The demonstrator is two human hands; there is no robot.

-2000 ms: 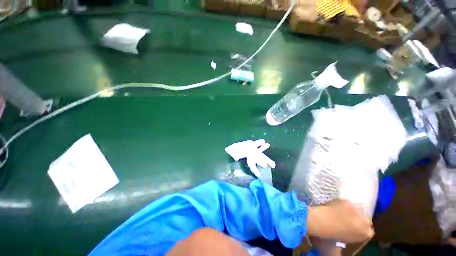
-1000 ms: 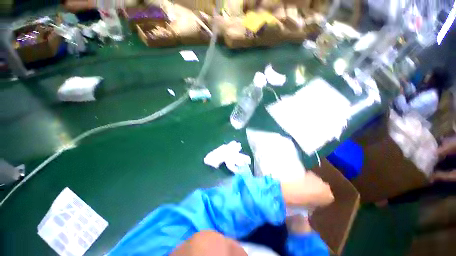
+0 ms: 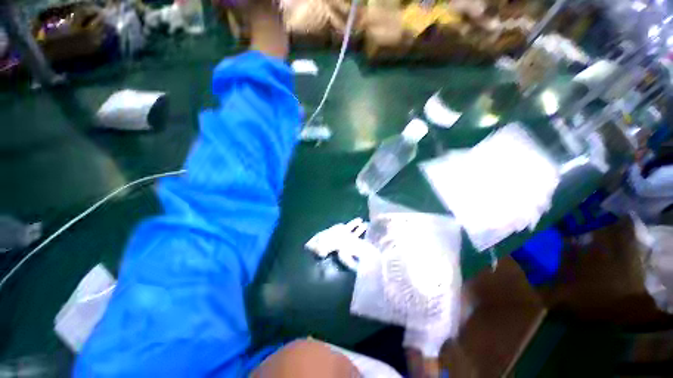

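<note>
A bagged fan (image 3: 417,269), its ribbed round grille showing through whitish wrap, is at the bench's front edge. My right hand (image 3: 429,334), in a white glove, is at its lower end and grips it; fingers and wrap are hard to tell apart. My left arm in a blue sleeve stretches across the bench. My bare left hand (image 3: 264,28) is at the top edge by the brown parts boxes (image 3: 310,21), blurred and partly cut off; its fingers cannot be made out. A spare white glove (image 3: 341,242) lies left of the bagged fan.
A stack of bubble bags (image 3: 498,184) lies at the bench's right edge, beside a clear bottle (image 3: 387,164). A white cable (image 3: 99,203) crosses the bench, partly behind my sleeve. A paper sheet (image 3: 83,306) lies at left. An open carton (image 3: 491,314) and blue stool (image 3: 540,255) are below right.
My left hand has left the bag near my right hand and moved far forward and left to the boxes. The wrapped fan has come off the bubble stack and now shows clearly at the front edge.
</note>
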